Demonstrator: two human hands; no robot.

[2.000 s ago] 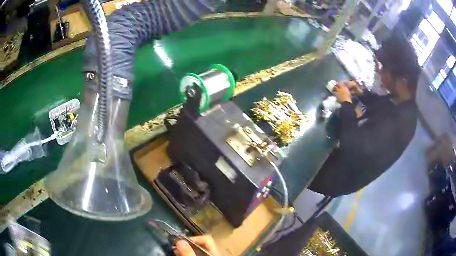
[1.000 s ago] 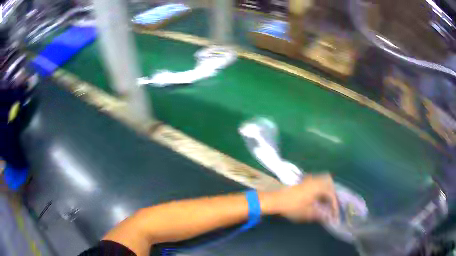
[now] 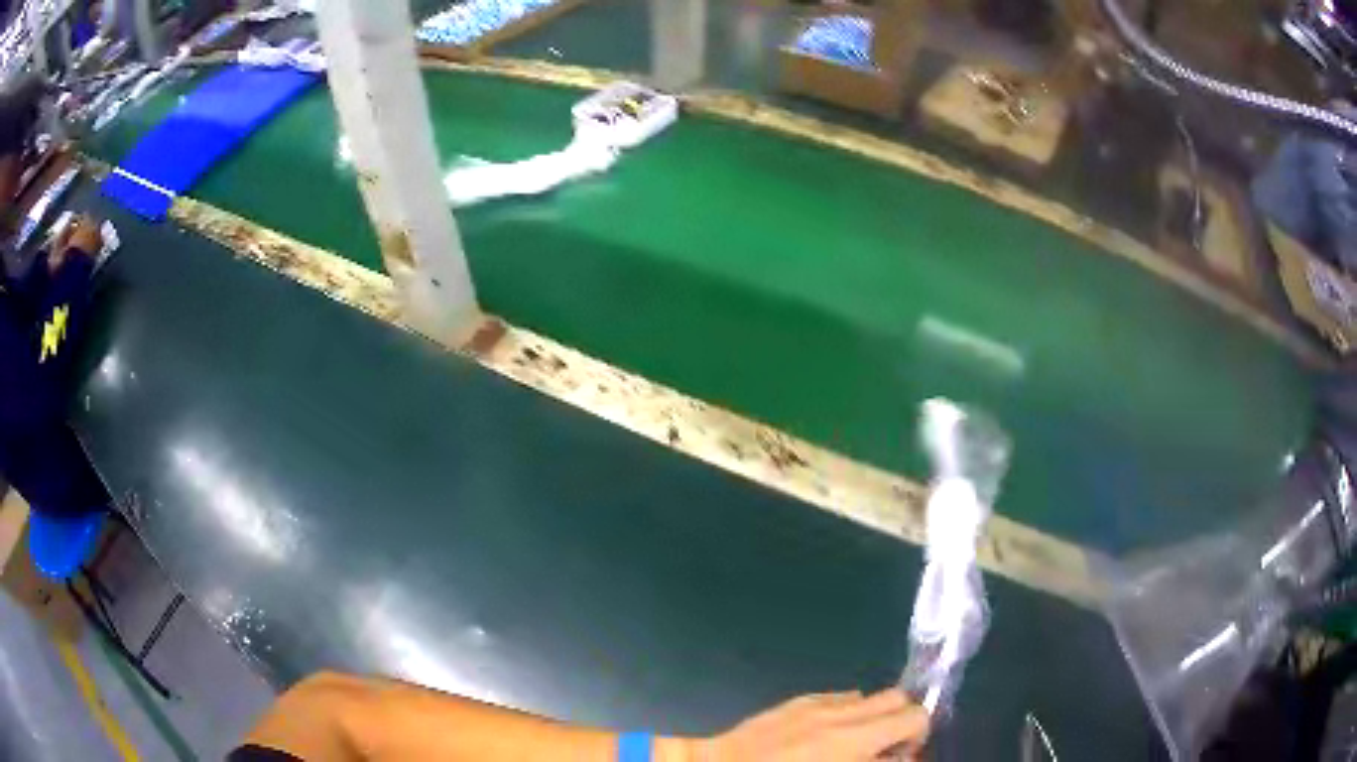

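My left hand (image 3: 826, 730) reaches in from the bottom left with a blue band on the wrist, partly cut off by the bottom edge. Its fingers are closed at the near end of a white power cord in a clear plastic bag (image 3: 953, 558). The bagged cord stretches away from the fingers, across the belt's worn edge, with its far end over the green belt. What lies below the fingers is out of the picture. My right hand is not in view.
The green conveyor belt (image 3: 774, 268) holds a white socket housing (image 3: 625, 113) with a bagged cord. A pale post (image 3: 399, 179) stands at the belt's edge (image 3: 655, 417). A clear fume cone (image 3: 1213, 610) is at the lower right. A person (image 3: 37, 328) works at the far left.
The view has swung from the solder feeder to the belt. Since one second ago, my left hand has come down from the belt's edge to the bench side, and the bagged cord has moved with it.
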